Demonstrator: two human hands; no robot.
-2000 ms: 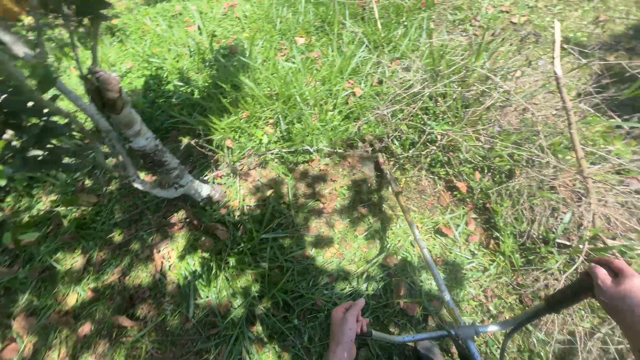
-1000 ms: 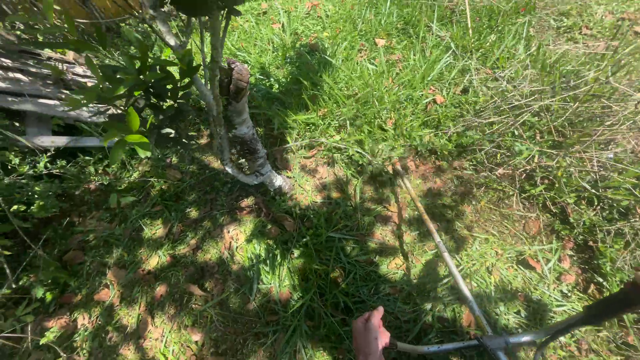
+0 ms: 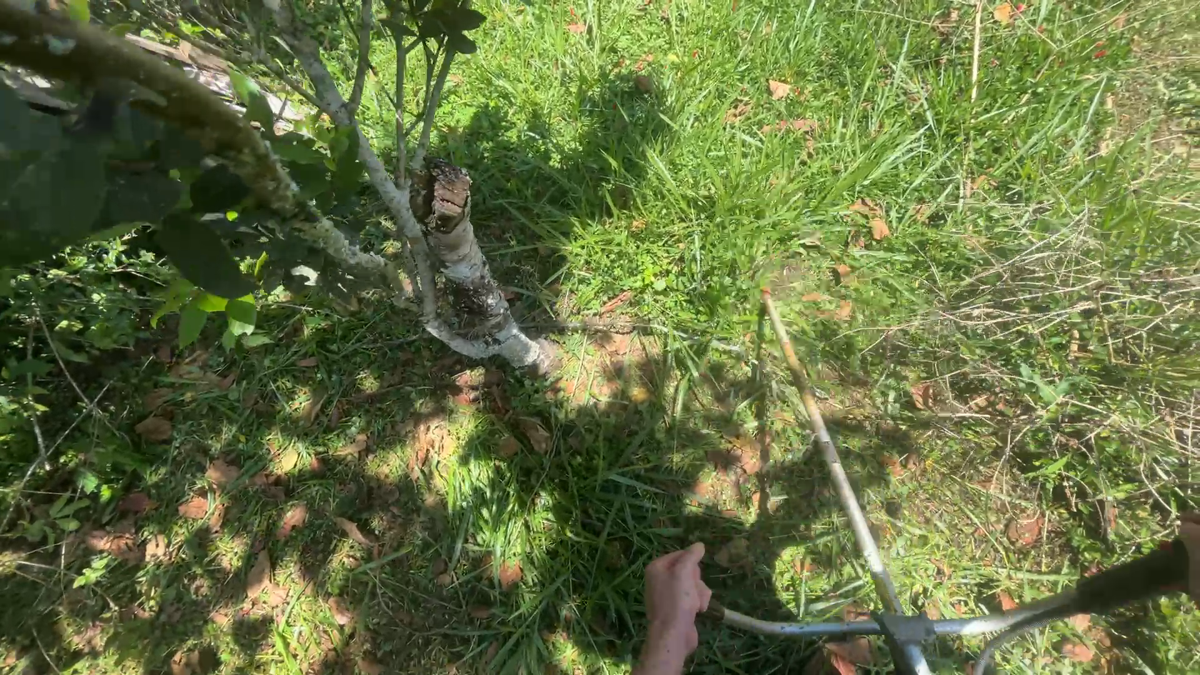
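A long-shafted brush cutter (image 3: 848, 497) with a crossbar handle reaches from the bottom right toward the grass; its far end lies in the grass, where the cutting part is blurred. My left hand (image 3: 673, 600) is curled at the left end of the handlebar (image 3: 778, 626), and its grip is mostly hidden under the fingers. At the right edge, my right hand (image 3: 1191, 553), largely cut off by the frame, is around the black grip (image 3: 1130, 577) of the bar.
A pale, lichen-covered trunk stub (image 3: 469, 272) with thin stems stands left of the shaft. A thick branch (image 3: 178, 103) with dark leaves crosses the upper left. Dry twigs (image 3: 1050, 300) tangle at the right, and fallen leaves (image 3: 291, 517) lie on the grass.
The view has shifted, bringing the leafy branch in at upper left. The far end of the shaft now lies in greener grass, beyond the bare patch near the trunk where it was before.
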